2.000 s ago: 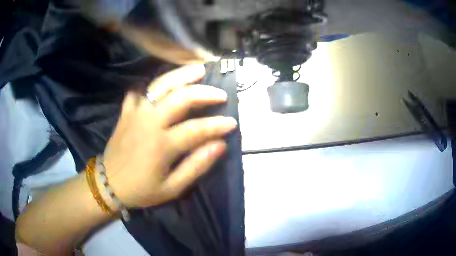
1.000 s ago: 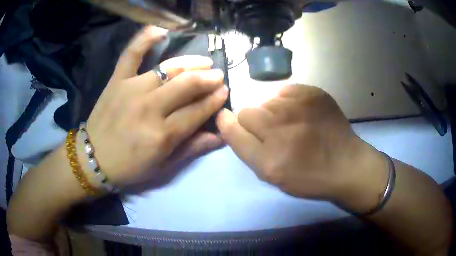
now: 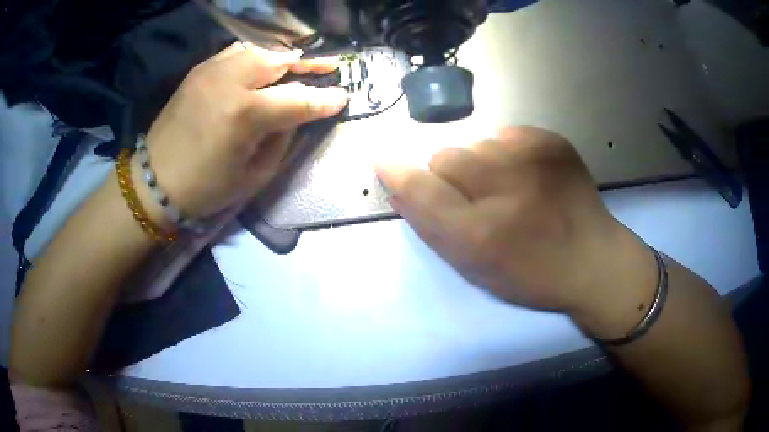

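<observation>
Black cloth lies at the left, with a bulk of soft folds behind my left hand and a corner at the front left. My left hand rests on the cloth, its fingertips beside the small metal presser foot with cloth under and between the fingers. My right hand is curled over the front of the beige machine bed, apart from the cloth. Its fingertips are mostly hidden, and no cloth shows in it.
The dark machine head hangs above, with a grey knob right of the foot. Black thread snips lie on the bed's right part. The white tabletop curves along the front, ending in a grey edge strip.
The black cloth has drawn back and left, uncovering the bed before the foot. My left hand has moved back with it. My right hand, earlier at the seam edge, is now apart from it.
</observation>
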